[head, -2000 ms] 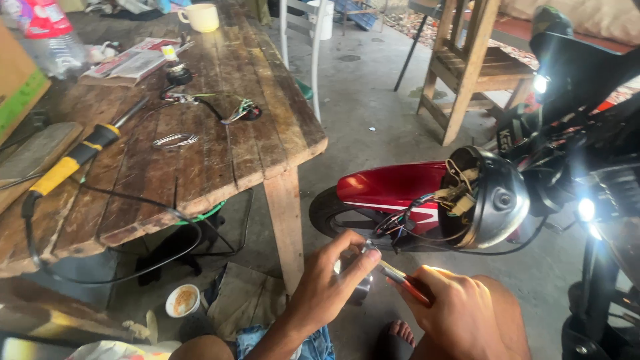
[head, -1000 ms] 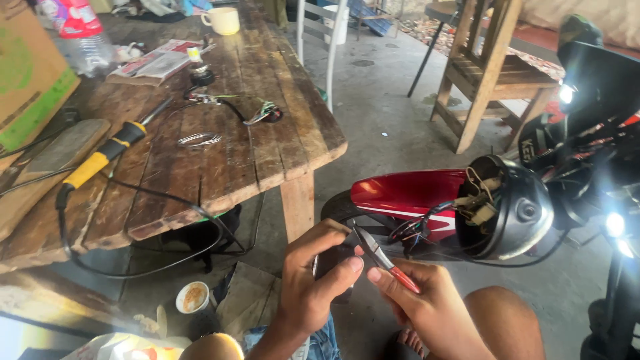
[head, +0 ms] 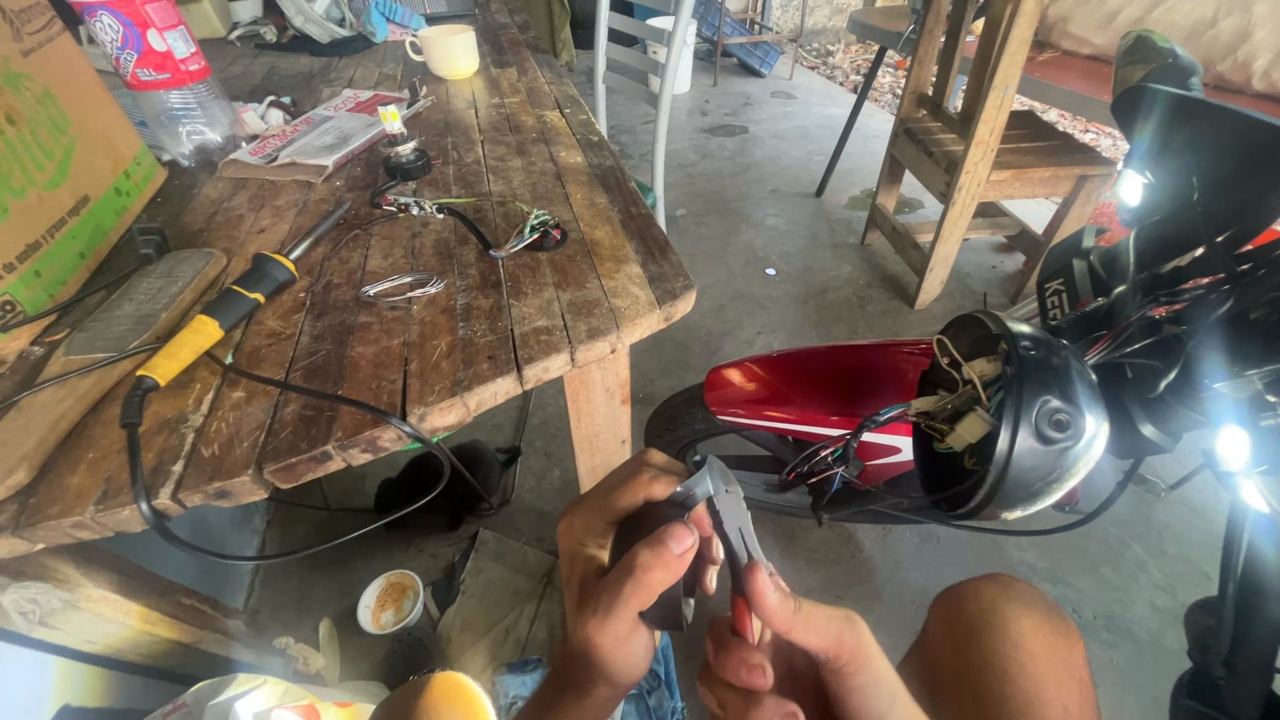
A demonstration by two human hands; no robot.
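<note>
My left hand point(head: 625, 570) holds a roll of dark tape point(head: 668, 580), with a short strip lifted off between thumb and forefinger. My right hand point(head: 790, 650) grips pliers point(head: 735, 530) with red handles, and their metal jaws touch the lifted strip. Beyond my hands is a motorcycle's red front fender point(head: 820, 385), beside an open black headlight housing point(head: 1040, 420) with connectors inside and a bundle of loose wires point(head: 835, 455) hanging out. On the wooden table point(head: 470, 370) lie a yellow and black soldering iron point(head: 225, 315), a coil of thin wire point(head: 402, 288) and an LED bulb point(head: 405, 150) with wires.
The table's corner stands just left of my hands, and the iron's black cable point(head: 300, 553) loops over its edge. Below is a white cup point(head: 391, 601). A plastic bottle point(head: 185, 100), a cardboard box point(head: 60, 170) and a mug point(head: 445, 52) stand on the table. A wooden chair point(head: 960, 160) is behind.
The pliers' jaws have come up to the strip at the tape roll, which my left hand has turned. The view has shifted slightly left.
</note>
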